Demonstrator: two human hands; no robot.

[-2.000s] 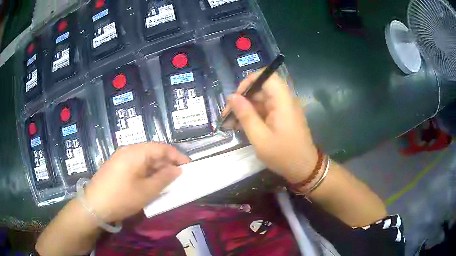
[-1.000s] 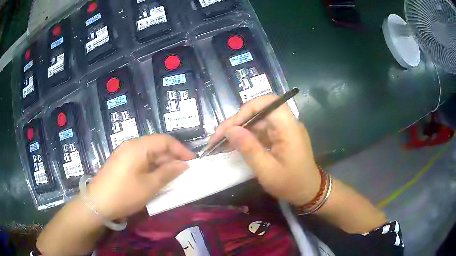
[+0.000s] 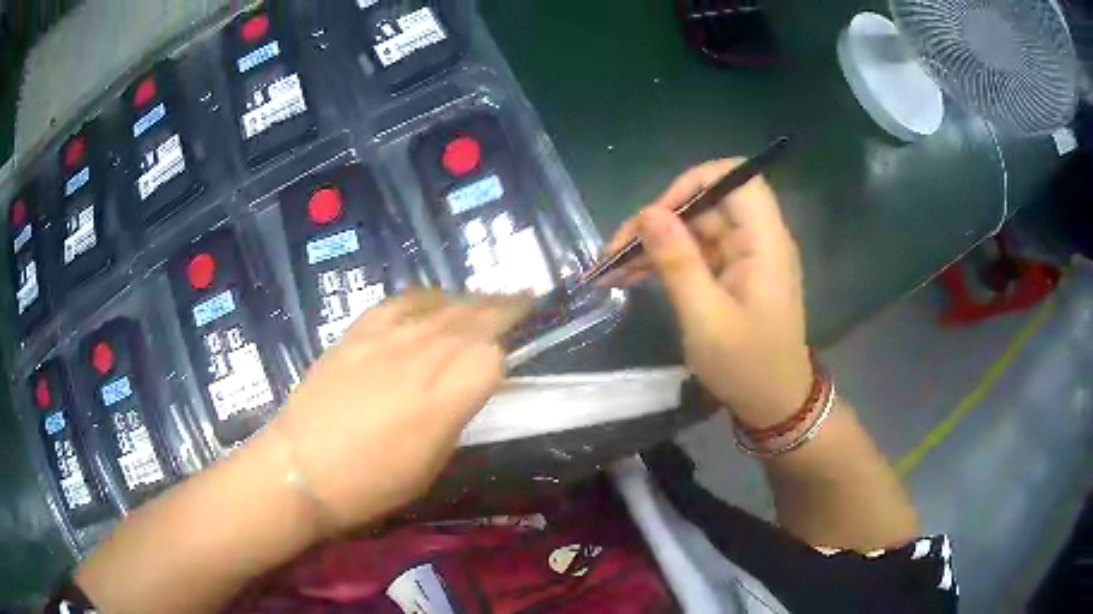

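Note:
My right hand point(image 3: 731, 288) holds dark tweezers point(image 3: 707, 198), their tip at the lower right corner of the rightmost near device point(image 3: 485, 228). My left hand point(image 3: 396, 402) lies over the near edge of the clear tray point(image 3: 587, 318), its fingers stretched towards the tweezer tip; the fingertips are blurred. A white backing strip point(image 3: 581, 402) lies under and beside my left hand; whether the hand grips it cannot be told. Black devices with red dots, blue labels and white printed labels sit in two rows in the tray. A small sticker cannot be made out.
A white fan point(image 3: 983, 60) with a round base stands at the upper right. A dark red-edged object point(image 3: 731, 30) lies at the top on the dark-green bench point(image 3: 863, 228). A pale slab point(image 3: 120, 48) is beyond the tray at upper left. A red object point(image 3: 1001, 288) is on the floor.
The view has shifted right. The tweezer tip has moved from the backing strip to the rightmost near device's lower corner. My left hand has moved over the tray edge beside that device.

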